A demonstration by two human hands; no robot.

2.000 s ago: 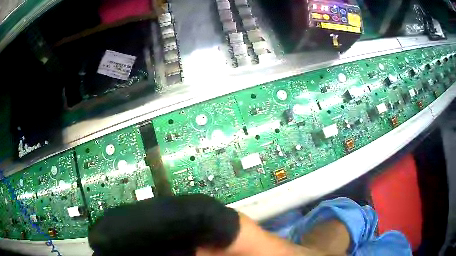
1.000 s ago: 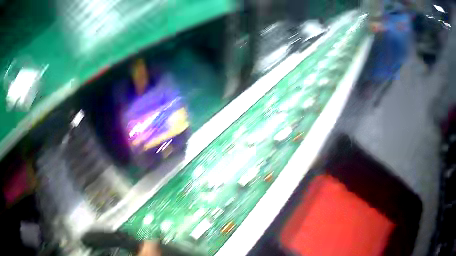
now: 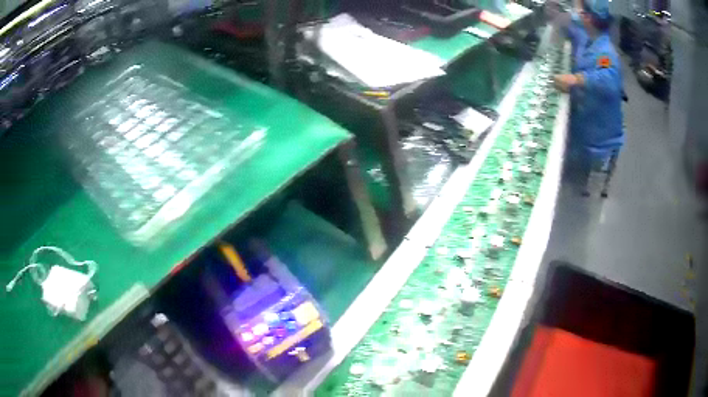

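Observation:
A long row of green printed circuit boards [image 3: 458, 267] lies edge to edge on the pale-edged conveyor track [image 3: 536, 267], running from the bottom centre to the upper right. The boards carry white parts and small orange squares along their right side; details are blurred. The tape dispenser [image 3: 275, 322], a dark box with a purple-yellow lit panel and a yellow-orange loop on top, stands left of the track. Neither of my hands is in view.
A green-topped shelf [image 3: 310, 128] at left holds a clear tray [image 3: 155, 147] and a white object with a cord [image 3: 68, 291]. White papers [image 3: 373, 54] lie on a bench behind. A black bin with a red inside [image 3: 598, 364] is lower right. A person in blue [image 3: 598, 101] stands beside the track.
The view has swung right and up along the line. The dark-covered hand seen low in the earlier frames is gone from view. The shelf top and the person now show more clearly.

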